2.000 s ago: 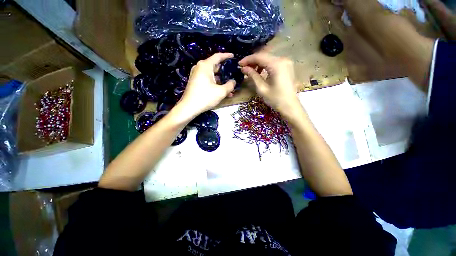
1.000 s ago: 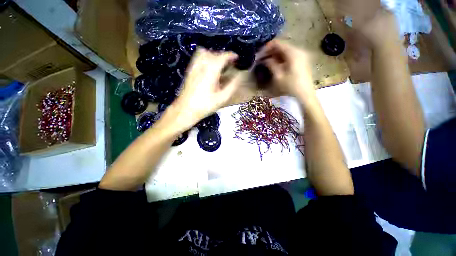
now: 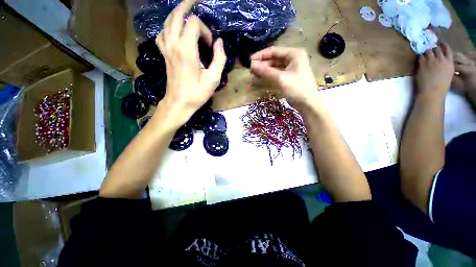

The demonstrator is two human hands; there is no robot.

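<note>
My left hand (image 3: 190,68) is raised over the heap of round black housings (image 3: 149,88), thumb and fingers curved apart. Black shows between them, but whether it is a held housing or the heap behind, I cannot tell. My right hand (image 3: 284,70) is right of it, thumb and fingertips pinched together; I cannot tell if something small is between them. Tangled red and dark wired components (image 3: 272,128) lie on the white sheet (image 3: 235,180) below my right hand. A black housing (image 3: 216,143) lies left of them, with others beside it.
A shiny clear bag of housings (image 3: 245,18) lies behind the heap. One housing with a wire (image 3: 332,45) sits on the cardboard (image 3: 308,26). An open box of red and silvery parts (image 3: 82,114) stands left. At right, a person's hand (image 3: 436,70) is by pale plastic discs (image 3: 412,23).
My left hand has moved up and left. The black disc seen in my right fingers a second ago no longer shows there. The neighbour's arm has moved right and down, beside the pale discs.
</note>
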